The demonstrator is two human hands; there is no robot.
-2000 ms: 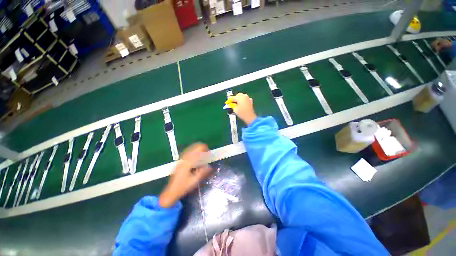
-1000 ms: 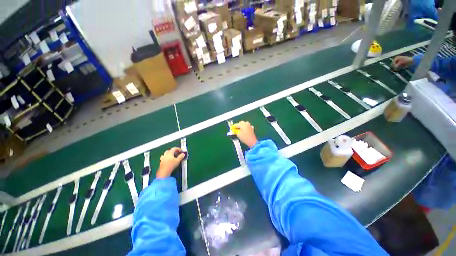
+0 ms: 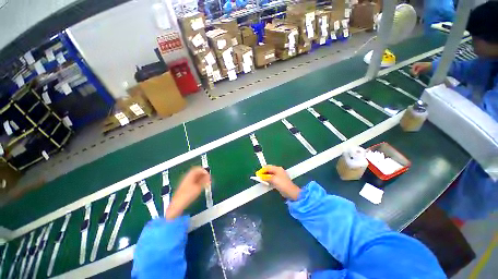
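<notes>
A smartwatch [image 3: 258, 148] with a white strap lies across the green belt in front of my right hand. My right hand [image 3: 277, 180] holds a yellow wiping tool [image 3: 264, 174] with a white tip, at the near end of that strap. My left hand [image 3: 192, 186] is blurred and over another smartwatch [image 3: 208, 188] further left; its fingertips are at the watch face, and whether they grip it cannot be told.
More watches lie along the belt on both sides. Crinkled clear film [image 3: 240, 242] lies on the near bench. A tan container [image 3: 353, 163], a red tray [image 3: 405, 167] with white wipes, a white card [image 3: 371, 193] and a bottle [image 3: 413, 116] stand right. Another person [image 3: 476, 71] works at far right.
My right hand has moved from the watch face down to the near strap end. My left hand remains by the left watch. The view has turned, bringing more of the person at right into it.
</notes>
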